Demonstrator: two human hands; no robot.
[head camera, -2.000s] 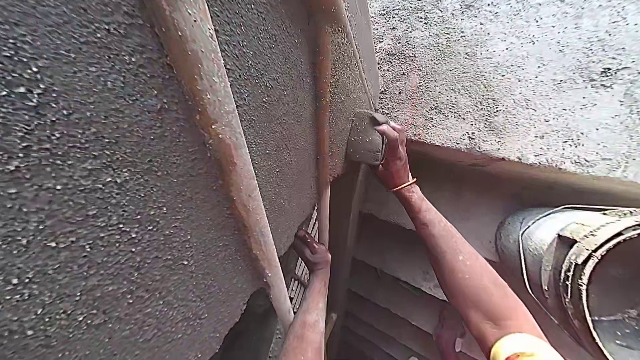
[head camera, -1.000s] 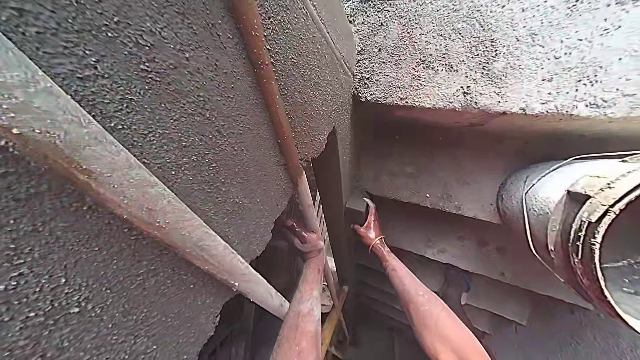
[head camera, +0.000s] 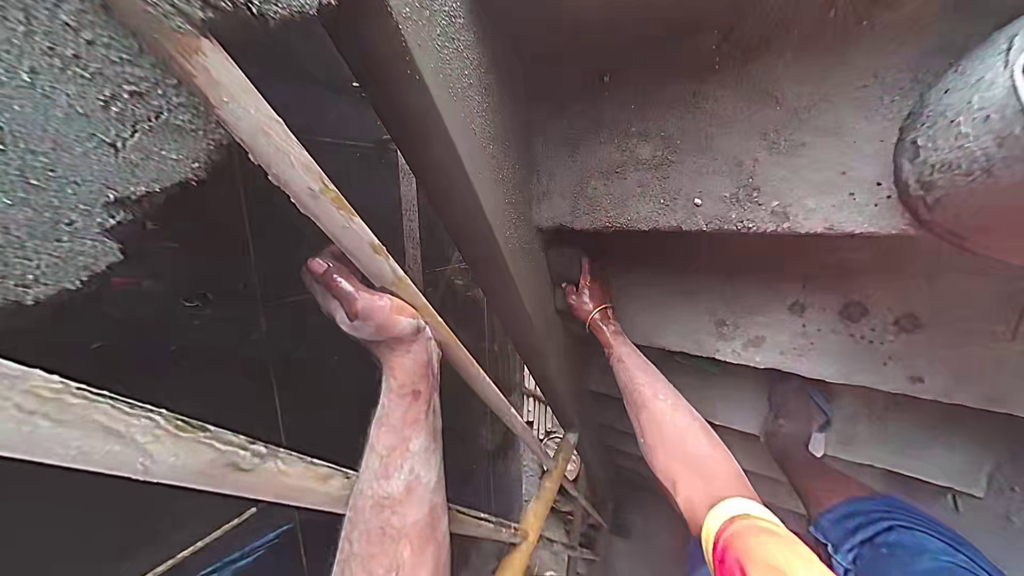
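Observation:
My left hand (head camera: 364, 304) is curled against a long slanting wooden pole (head camera: 320, 192), with some fingers hidden behind it. My right hand (head camera: 588, 296), with a thin bangle on the wrist, presses a small dark block (head camera: 565, 268), possibly a float or sponge, into the corner below a concrete step. That corner lies where the stair riser (head camera: 720, 280) meets the narrow plastered side wall (head camera: 480, 160). The block's far side is in shadow, so its exact shape cannot be told.
Concrete stairs (head camera: 880, 448) descend at right, with my foot (head camera: 792, 416) on one. A mortar-stained bucket (head camera: 968, 152) stands at the upper right. Beyond the wall's ragged plaster edge (head camera: 160, 176) is a dark drop crossed by a second pole (head camera: 184, 448) and a yellowish pole (head camera: 544, 512).
The view has shifted lower along the stairs. My right hand has moved from the wall's upper corner down to the corner beneath a step. My left hand stays at the pole.

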